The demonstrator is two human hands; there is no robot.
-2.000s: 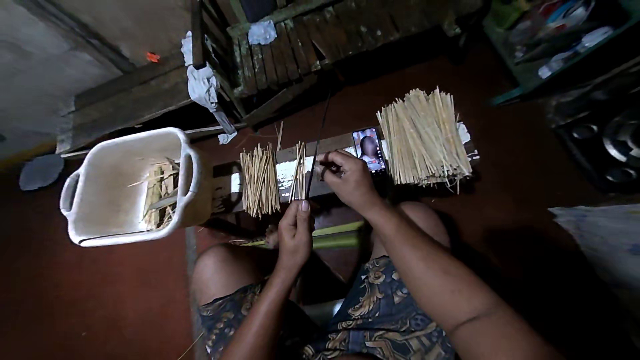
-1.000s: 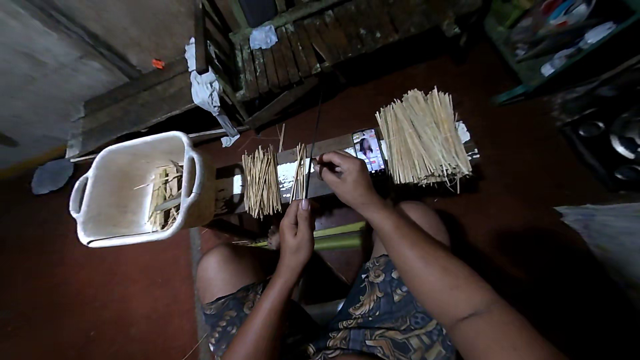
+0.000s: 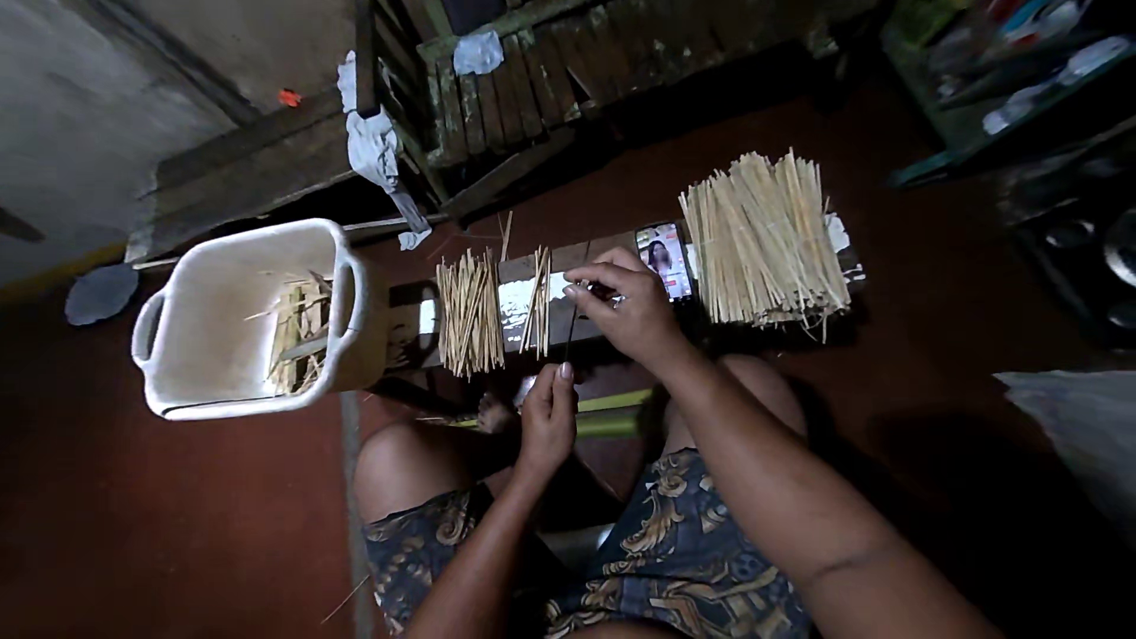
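Observation:
My left hand (image 3: 550, 413) pinches the lower end of a thin dark strip (image 3: 571, 333), which rises above the fingertips. At the strip's upper part is my right hand (image 3: 626, 302), fingers curled and thumb and forefinger close together; whether they grip it is hard to tell. Behind the hands, a narrow wooden bench (image 3: 568, 327) bears a small group of thin pale sticks (image 3: 538, 303), a larger pile of sticks (image 3: 470, 312) to its left and a big pile of pale sticks (image 3: 765, 240) at the right. A lit smartphone (image 3: 664, 259) lies beside the big pile.
A white plastic tub (image 3: 248, 404) with strips and scraps stands left of the bench. Green stalks (image 3: 612, 415) lie below my hands. Behind are a slatted wooden bench (image 3: 506, 98) and a hanging white cloth (image 3: 373, 146); a stove (image 3: 1078, 235) is at the right.

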